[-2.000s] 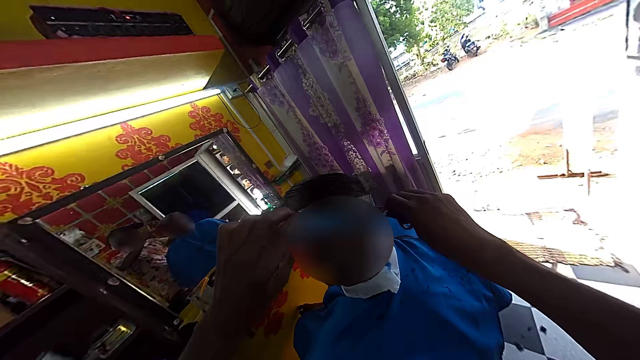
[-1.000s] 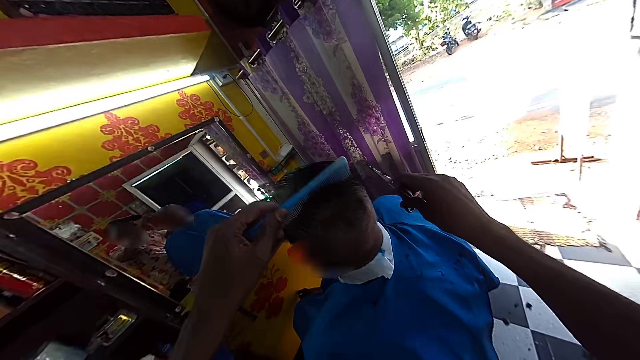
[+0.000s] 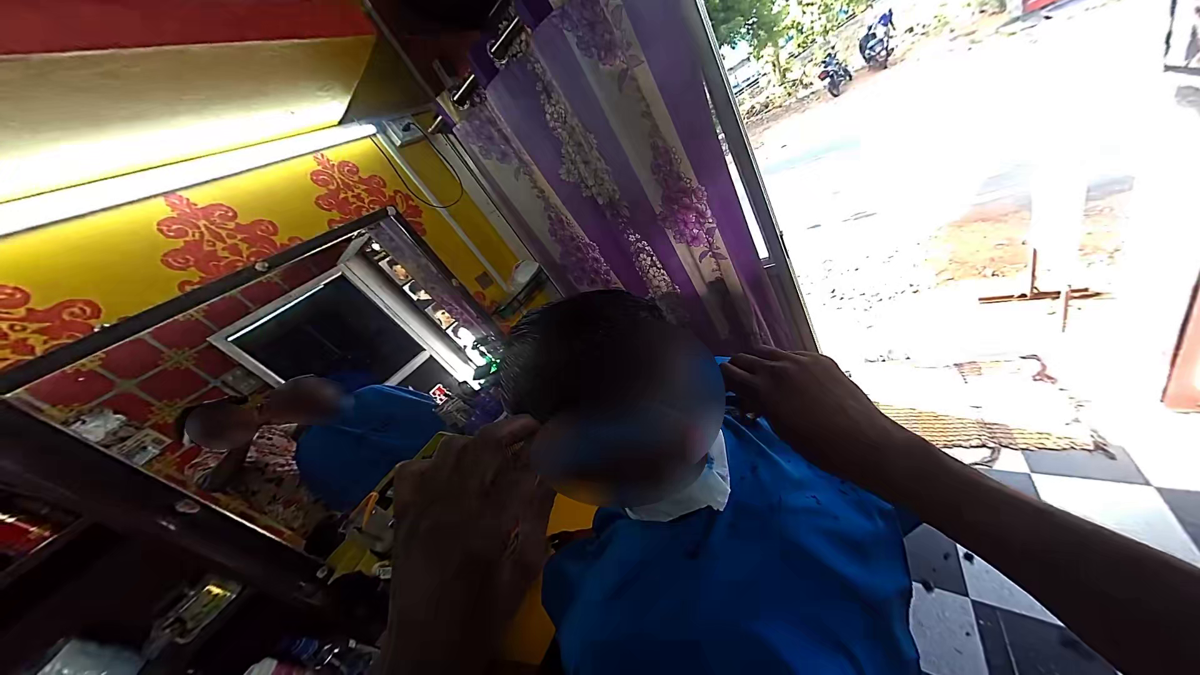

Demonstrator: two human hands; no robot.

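Note:
A seated person [image 3: 600, 356] with short dark hair wears a blue cape [image 3: 750, 572] and a white strip [image 3: 698, 492] at the neck. My left hand [image 3: 469, 487] is at the left side of the head, fingers curled; whether it holds anything is hidden. On the other side, my right hand [image 3: 797, 394] is beside the head, just above the caped shoulder. Its fingertips are in dark shadow, so I cannot tell what is in them. Part of the head is blurred.
A framed wall mirror [image 3: 262, 267] reflects people and blue cloth at the left. Below it, a dark shelf [image 3: 103, 572] carries several items. Behind the head hangs a purple floral curtain [image 3: 600, 141]. A woven mat [image 3: 984, 427] lies on the checkered floor [image 3: 1087, 562] by the doorway.
One second ago my left hand held a blue comb over the top of the hair; now that hand is lower beside the head and the comb cannot be made out.

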